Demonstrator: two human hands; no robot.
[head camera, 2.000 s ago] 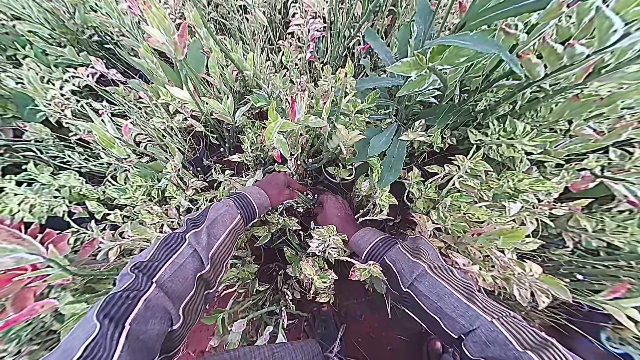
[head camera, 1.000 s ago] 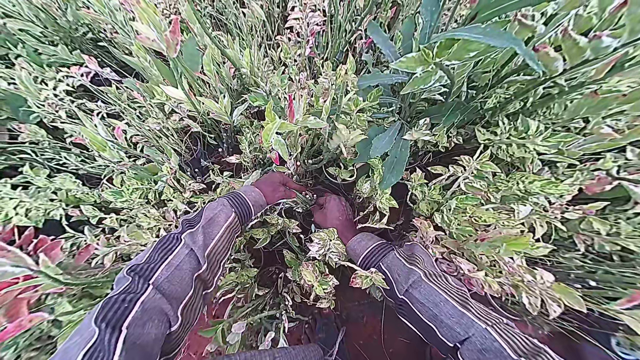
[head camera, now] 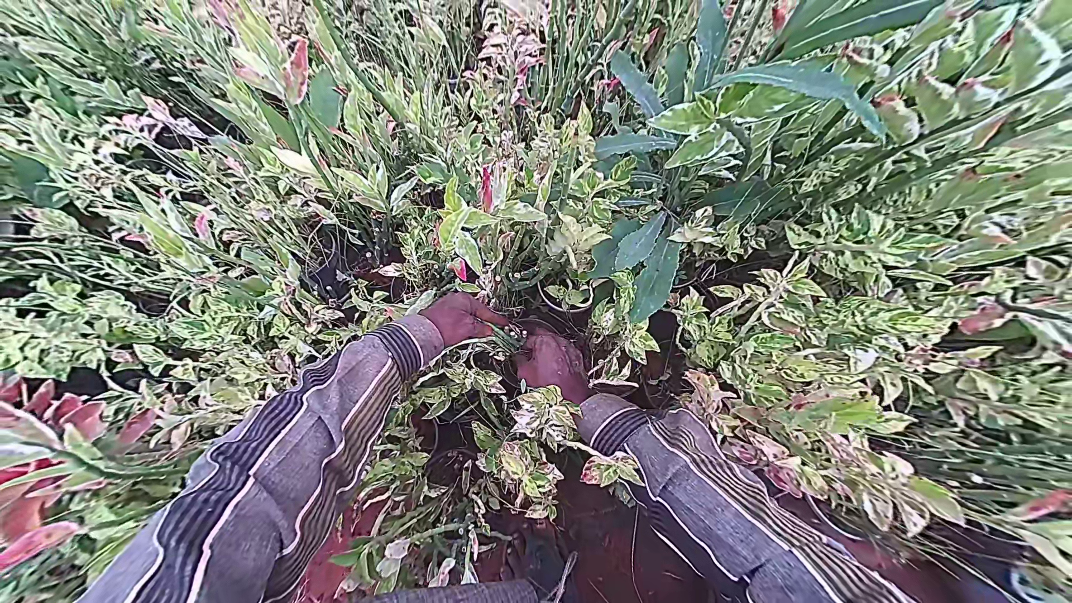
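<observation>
Low among variegated green-and-cream plants, my left hand pinches green plant stems between thumb and fingers. Close on its right, my right hand reaches down with its fingers bent at the base of the same stems; its fingertips are hidden, so what they hold cannot be told. A round pot rim shows just above and to the right of my hands. Below them hang variegated leaves.
Dense variegated foliage surrounds both arms. Long dark green leaves stand up on the right of centre. Red-pink leaves lie at the lower left. Reddish ground shows between my forearms.
</observation>
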